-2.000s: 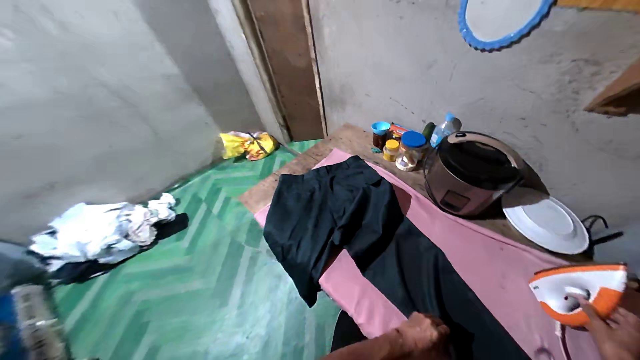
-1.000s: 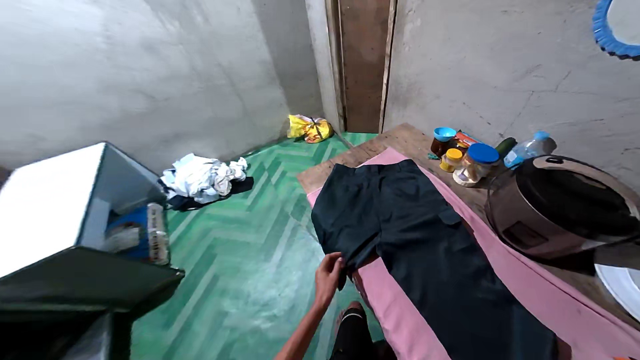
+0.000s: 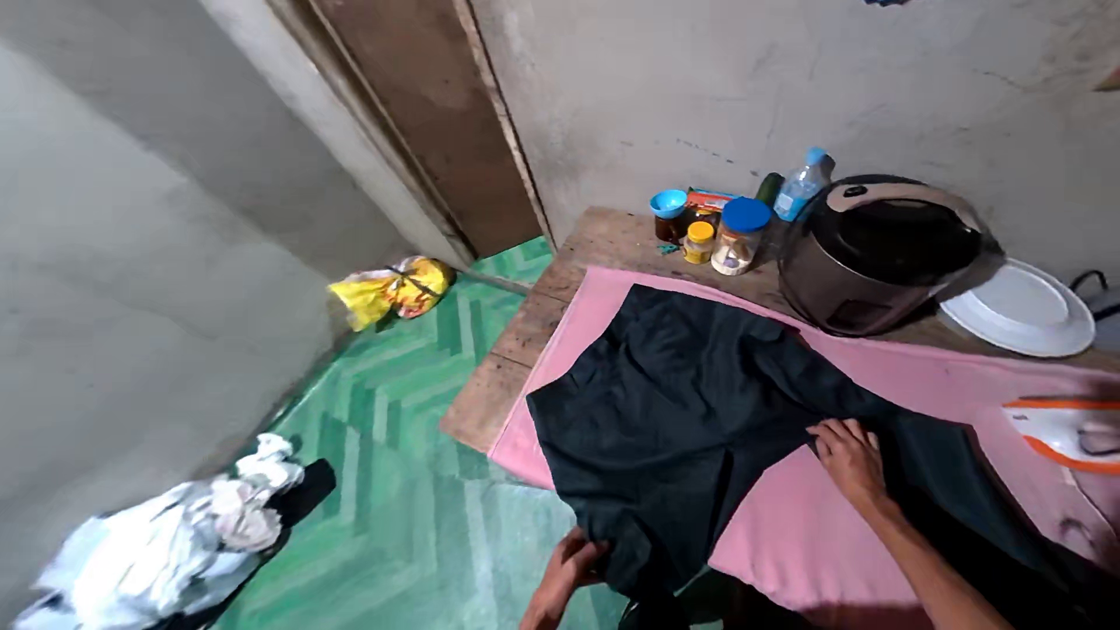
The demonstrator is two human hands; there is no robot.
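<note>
Dark trousers (image 3: 682,394) lie spread over a pink cloth (image 3: 805,525) on a wooden table, one leg hanging off the near edge. My left hand (image 3: 573,564) grips the fabric of that hanging leg at the lower middle, its fingertips partly hidden. Flat on the trousers near the crotch rests my right hand (image 3: 849,455), fingers slightly spread and touching the cloth. An orange and white clothes iron (image 3: 1067,433) is at the right edge on the pink cloth, partly out of frame.
Along the wall stand a rice cooker (image 3: 875,254), a white plate (image 3: 1019,306), a plastic bottle (image 3: 801,185) and a blue-lidded jar (image 3: 742,236). A yellow plastic bag (image 3: 394,293) and a heap of white clothes (image 3: 166,551) lie on the green floor.
Two seconds ago my right hand was at the iron; now it is on the trousers. The hanging leg has shifted outward past the table's near edge. The view has swung about.
</note>
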